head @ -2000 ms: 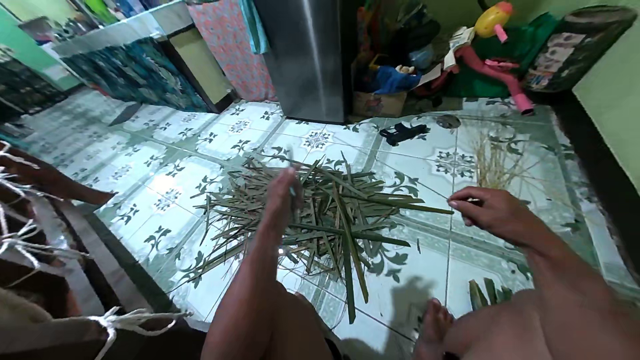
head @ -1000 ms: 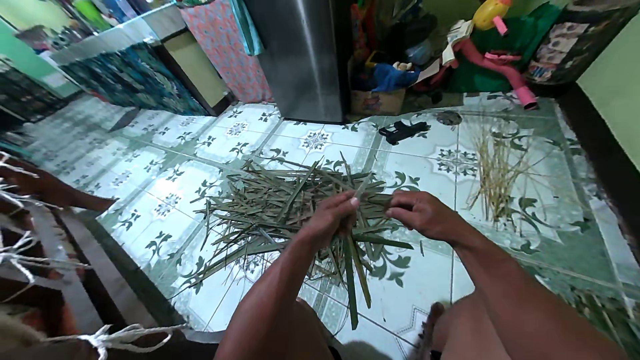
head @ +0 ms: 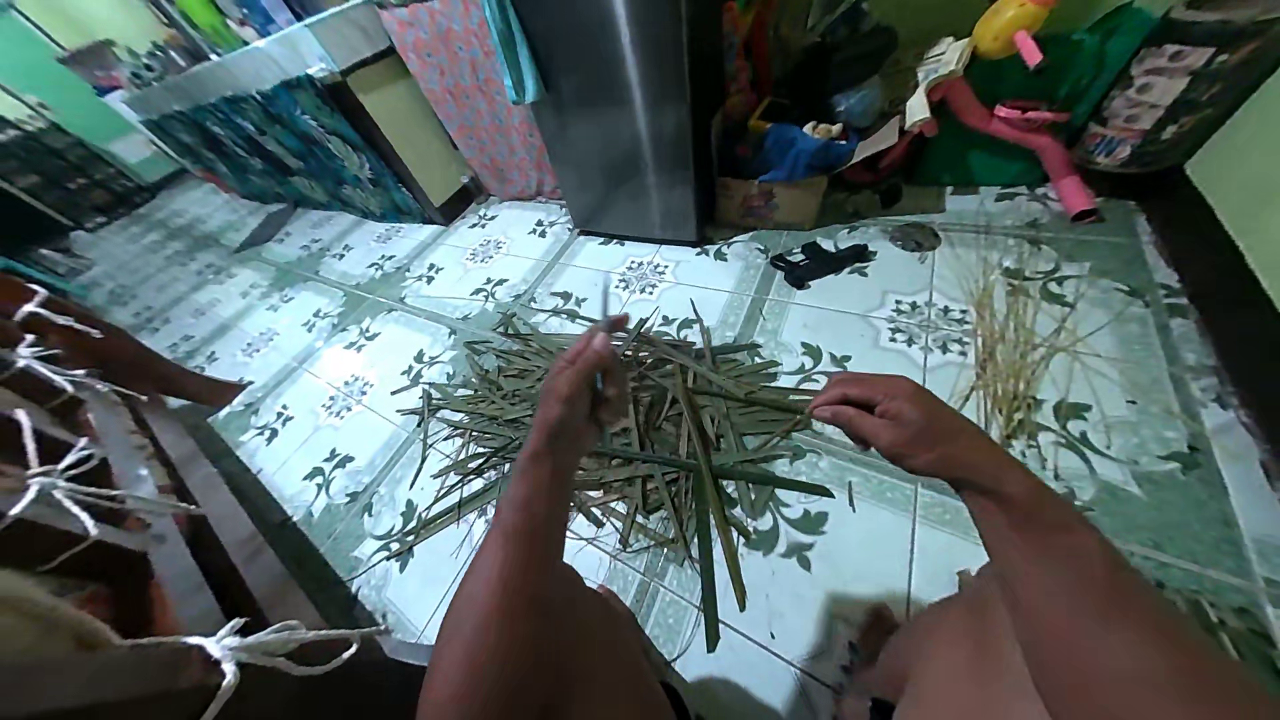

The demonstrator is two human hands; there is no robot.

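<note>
A loose heap of narrow green-brown leaf strips (head: 640, 440) lies on the tiled floor between my knees and the refrigerator. Above the heap, my left hand (head: 585, 380) is closed on a thin, blurred object that points upward, perhaps a blade; its kind is unclear. My right hand (head: 870, 415) pinches the end of a leaf strip (head: 765, 403) at the right side of the heap. Farther right, a spread of thin pale leaf ribs (head: 1010, 350) rests on the tiles.
A dark refrigerator (head: 630, 120) stands beyond the heap. A black object (head: 822, 264) lies on the floor near a cardboard box (head: 770, 203). Pink plastic toy parts (head: 1045, 150) are at the back right. Wooden furniture with tied white cords (head: 240, 645) borders my left side.
My hands were close together over the heap one second ago; now they are apart, the left farther left and up, the right a little to the right.
</note>
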